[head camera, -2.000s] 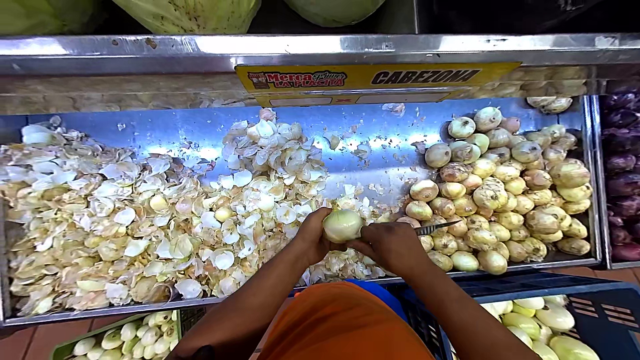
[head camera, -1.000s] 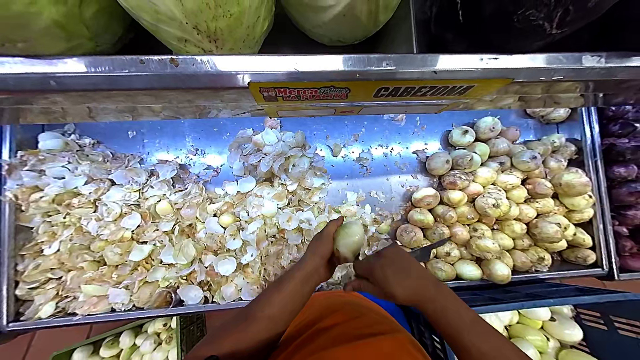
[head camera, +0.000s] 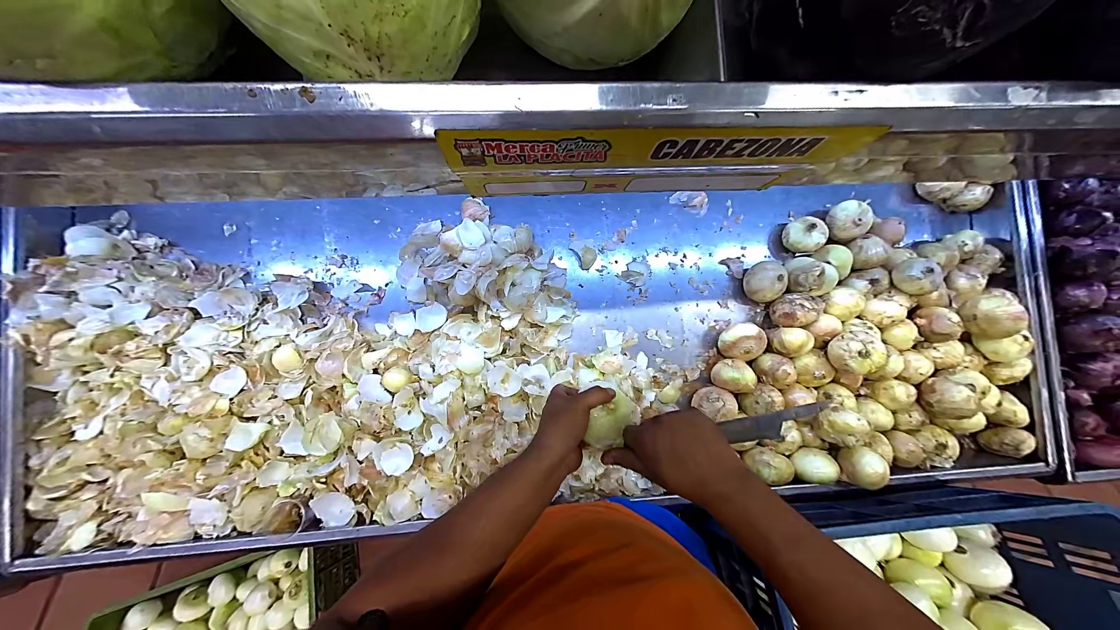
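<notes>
A pale onion (head camera: 610, 422) is held in my left hand (head camera: 567, 426), over the front part of a metal display tray (head camera: 652, 325). My right hand (head camera: 687, 455) grips a knife (head camera: 770, 423) whose blade points right, toward a pile of unpeeled onions (head camera: 884, 311); its fingers are at the right side of the held onion. Loose onion skins (head camera: 262, 402) heap up across the left and middle of the tray, with a few small onions among them. The knife's handle is hidden in my right hand.
Below the tray, a green crate (head camera: 197, 595) and a dark blue crate (head camera: 1063, 560) hold peeled onions. Red onions (head camera: 1085, 324) lie beyond the tray's right wall. A metal shelf edge (head camera: 350, 105) with a yellow sign (head camera: 630, 153) crosses above; cabbages (head camera: 367, 31) sit behind it.
The held onion has tilted from lying sideways two seconds ago to a more upright position, and both hands have shifted around it. The knife stays in my right hand.
</notes>
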